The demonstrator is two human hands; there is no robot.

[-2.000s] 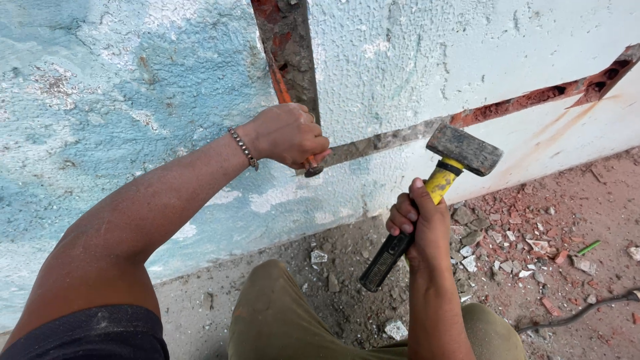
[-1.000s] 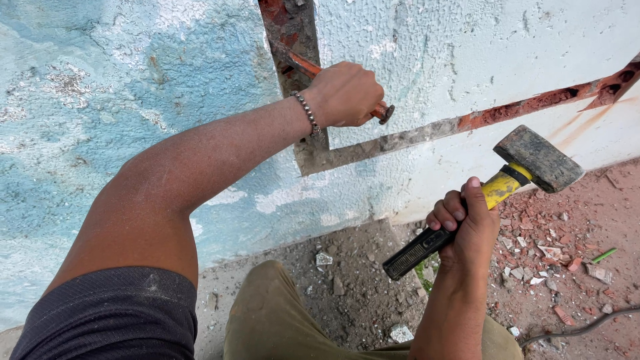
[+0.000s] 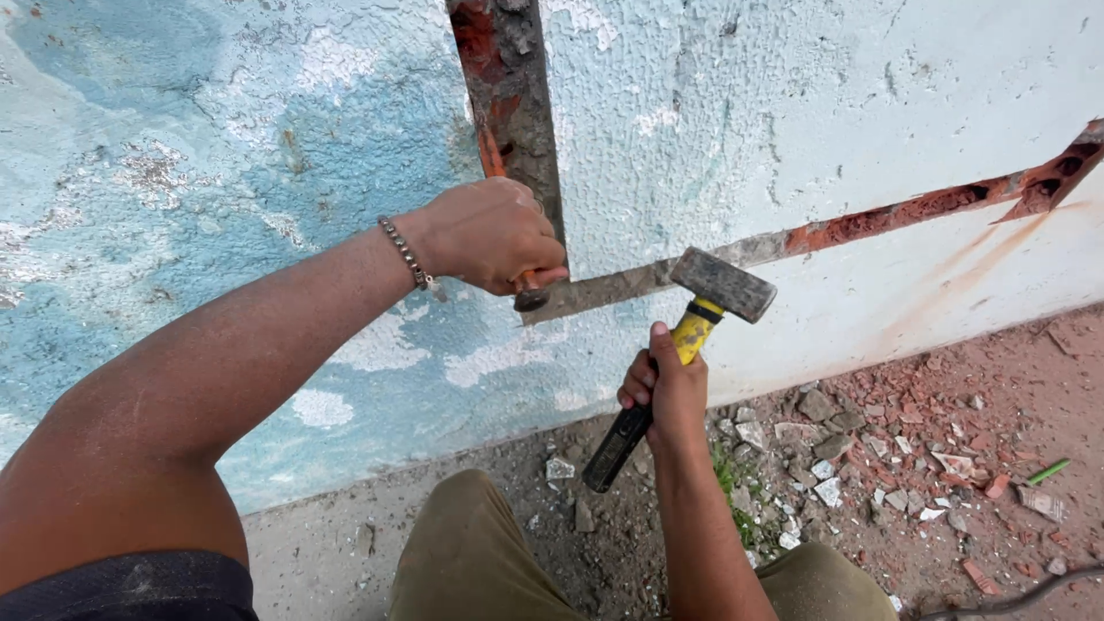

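My left hand (image 3: 492,237) is closed around an orange cold chisel (image 3: 492,153). The chisel's blade end points up into the vertical channel (image 3: 522,129) cut in the blue-painted wall, and its struck end shows just below my fist. My right hand (image 3: 668,384) grips the black and yellow handle of a club hammer (image 3: 723,285). The hammer's steel head is to the right of the chisel's struck end, apart from it, in front of the horizontal channel (image 3: 906,220), where red hollow brick is exposed.
Plaster and brick rubble (image 3: 862,448) lies along the foot of the wall (image 3: 673,155). A small green stick (image 3: 1048,472) and a dark cable (image 3: 1035,595) are at the right. My knees are bent at the bottom, close to the wall.
Since a second ago, my left hand has brought the chisel more upright, its struck end now near the channel's corner. My right hand has moved the hammer left, closer to the chisel.
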